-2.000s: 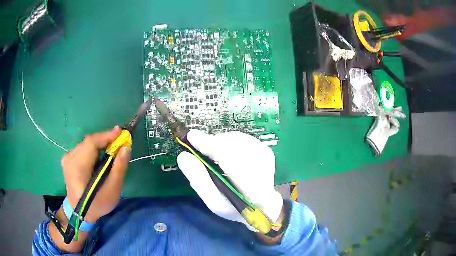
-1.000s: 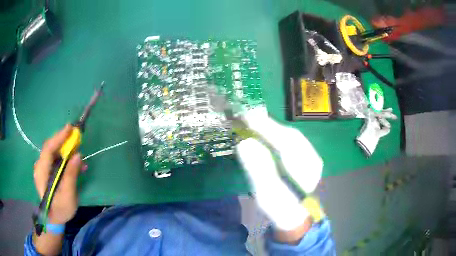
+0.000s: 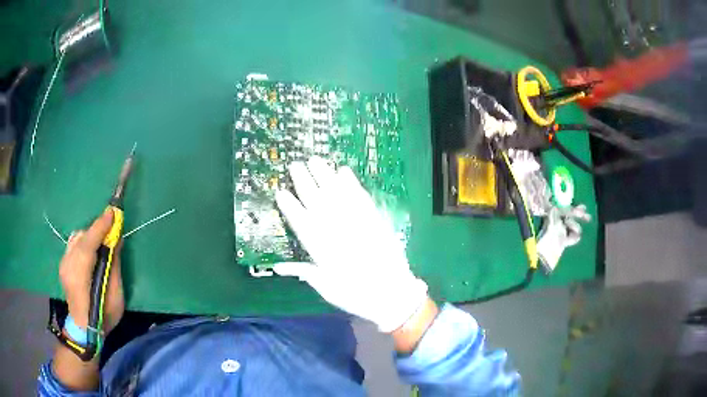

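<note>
A green circuit board [image 3: 256, 143] crowded with tiny silver-white parts lies on the mat. My left hand [image 3: 85, 267], bare, holds a black-and-yellow soldering iron [image 3: 106, 260], tip pointing up, left of the board. Thin solder wire [image 3: 151, 222] also passes through this hand. My right hand [image 3: 349, 248], white-gloved and without an iron, lies over the lower middle of the board, fingers apart; its thumb is near the lower edge. Its palm side is hidden. A second soldering iron [image 3: 519, 201] rests at the stand on the right.
A black iron stand [image 3: 450, 101] with a yellow sponge [image 3: 477, 182] and yellow ring [image 3: 525, 81] is at right. Beside it are a clear bag [image 3: 531, 178], green-white ring [image 3: 563, 186] and crumpled glove [image 3: 554, 239]. A solder spool [image 3: 80, 35] is upper left.
My right hand has let go of its iron, which now rests at the stand, and has come back over the board. My left hand moved left, away from the board, with its iron.
</note>
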